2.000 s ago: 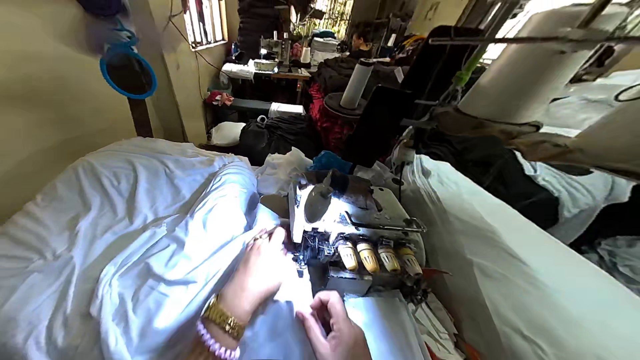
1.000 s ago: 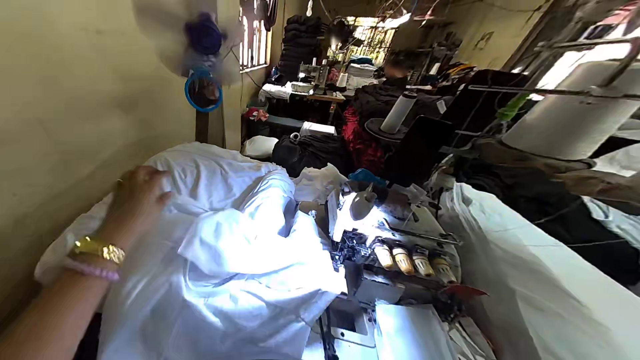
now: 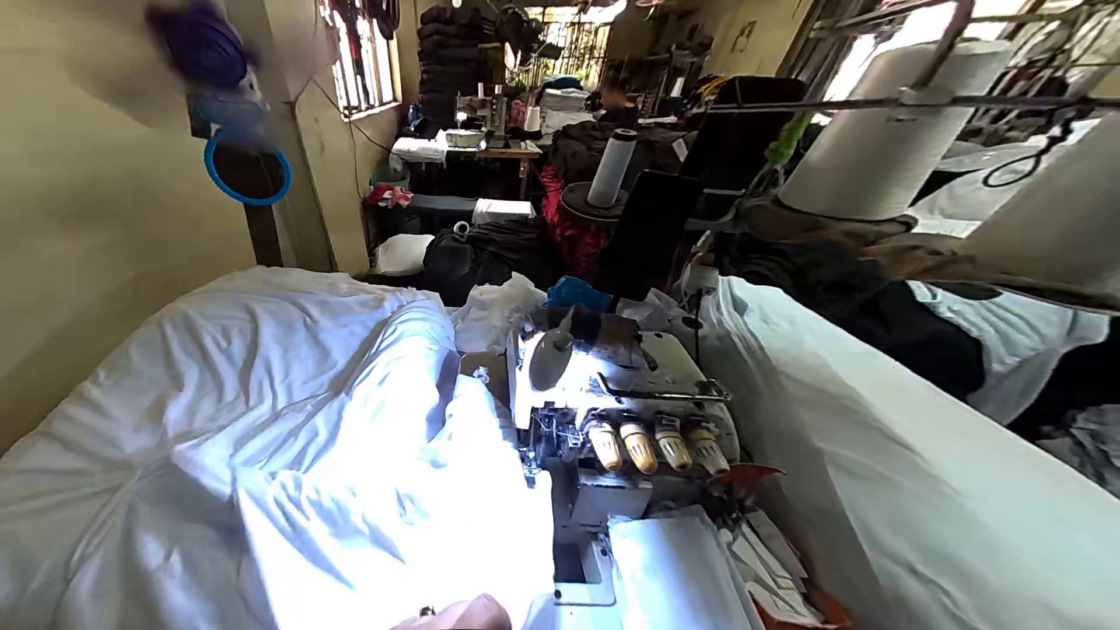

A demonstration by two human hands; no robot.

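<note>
Only part of my left hand (image 3: 457, 614) shows at the bottom edge, a ring on one finger, over brightly lit white cloth (image 3: 341, 490). Its fingertips are cut off, so its grip cannot be told. My right hand is out of view. Ahead of the hand stands an overlock sewing machine (image 3: 674, 367) with several yellowish tension knobs (image 3: 638, 444) on its front. The cloth's right edge lies beside the presser foot area (image 3: 531, 459); glare hides whether it is under the foot. A lamp (image 3: 551, 359) lights the machine head.
White cloth (image 3: 875, 437) slopes along the right, below large thread cones (image 3: 892, 131). Paper or fabric pieces (image 3: 766, 560) lie by the machine's lower right. A fan (image 3: 199, 48) and blue-rimmed mirror (image 3: 248, 166) are at left. A person (image 3: 618, 105) is far back among machines.
My left hand was on the cloth at the far left one second ago and is now low at the bottom edge. My right hand, seen two seconds ago by the machine, is out of view.
</note>
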